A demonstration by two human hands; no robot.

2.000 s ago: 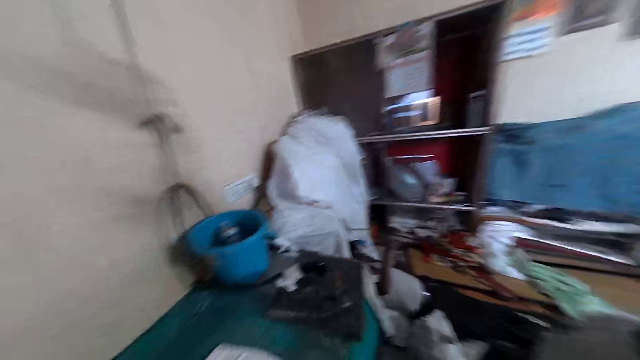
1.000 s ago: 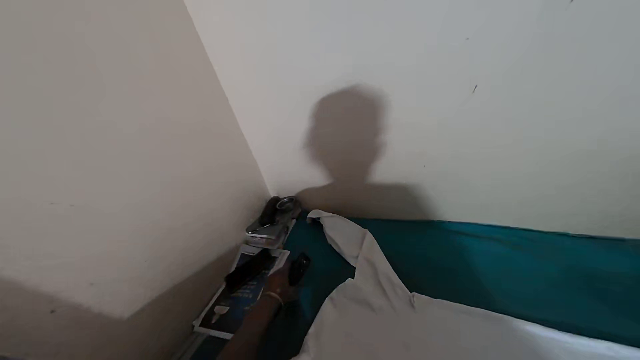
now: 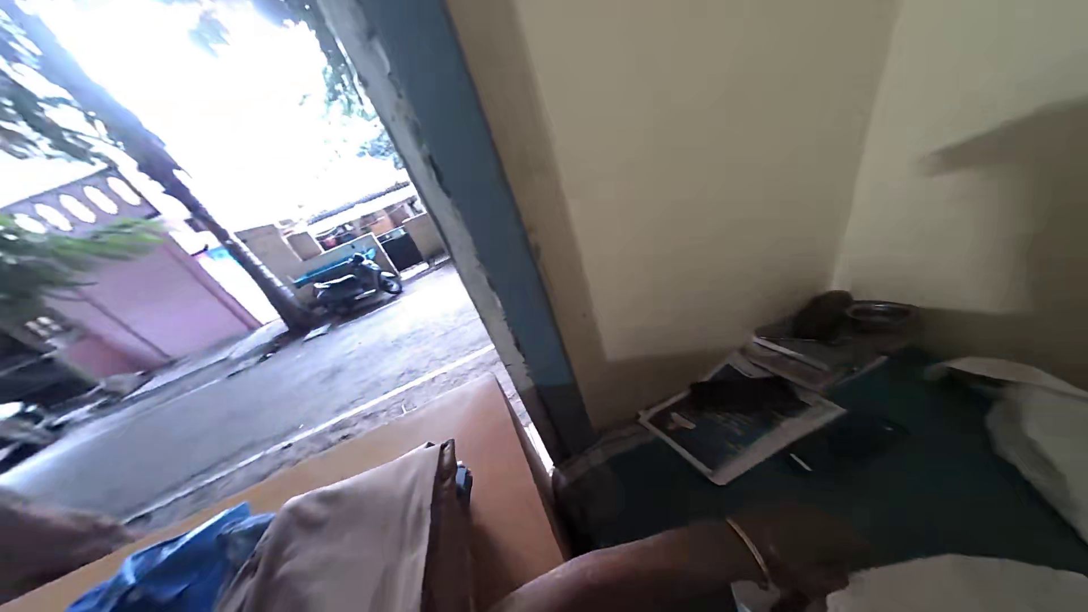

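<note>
My left hand [image 3: 803, 557], with a thin bangle at the wrist, reaches in from the bottom over a dark green surface. It is blurred and touches the edge of a pale cloth [image 3: 960, 586]; whether its fingers grip the cloth I cannot tell. My right hand is out of view. Beyond my left hand lies a printed magazine or booklet [image 3: 722, 446] with a dark object [image 3: 748, 395] on it. A small dark object [image 3: 875, 433] rests right of the booklet. More pale cloth [image 3: 1041, 442] spreads at the right edge.
Stacked items [image 3: 807, 353] and a round metal dish [image 3: 884, 313] stand in the wall corner. A blue door frame [image 3: 510, 221] divides the room from a street with a parked scooter [image 3: 357, 280]. Beige trousers [image 3: 348, 535] and blue plastic [image 3: 187, 561] lie on an orange-brown panel [image 3: 501, 476].
The view has swung to the doorway. My left hand was beside the booklet, near a small dark object; now it is lower, nearer me, at the pale cloth.
</note>
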